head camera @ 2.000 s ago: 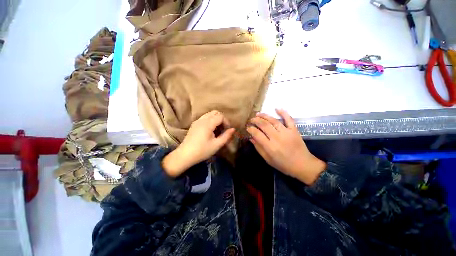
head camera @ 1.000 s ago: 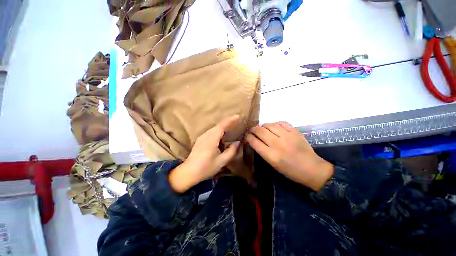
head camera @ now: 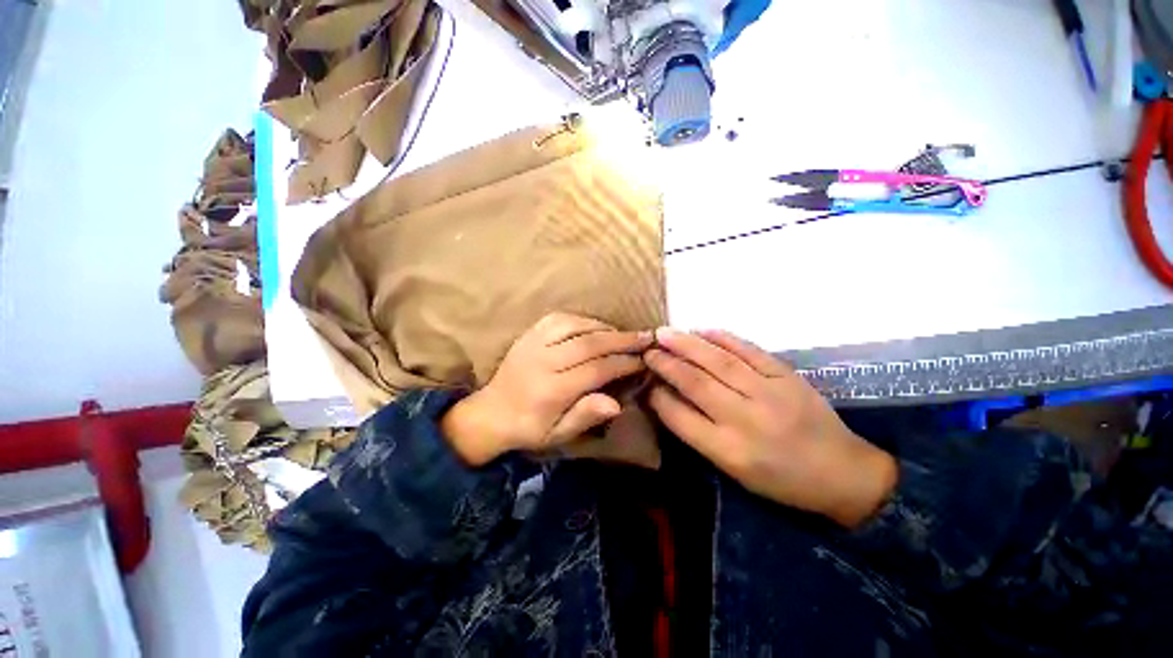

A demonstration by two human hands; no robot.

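Note:
A tan-brown cloth garment piece (head camera: 476, 257) lies on the white table, its far edge in the bright spot beneath the sewing machine head (head camera: 656, 58). Its near end hangs over the table's front edge. My left hand (head camera: 553, 386) lies on the cloth near its right edge, thumb apart below the fingers. My right hand (head camera: 759, 411) holds that right edge between its fingertips. The fingertips of both hands meet there. The needle area is washed out by glare.
Pink and blue thread snips (head camera: 881, 193) lie right of the cloth. Red-handled scissors (head camera: 1145, 193) are at the far right. A brown work bundle (head camera: 354, 77) is at the upper left, tied bundles (head camera: 232, 296) left of the table. A ruler tape (head camera: 991, 366) runs along the front edge.
The view has shifted. The cloth's right edge now lies straighter. My left hand's fingers have moved from pinching to lying extended along the cloth, reaching my right fingertips.

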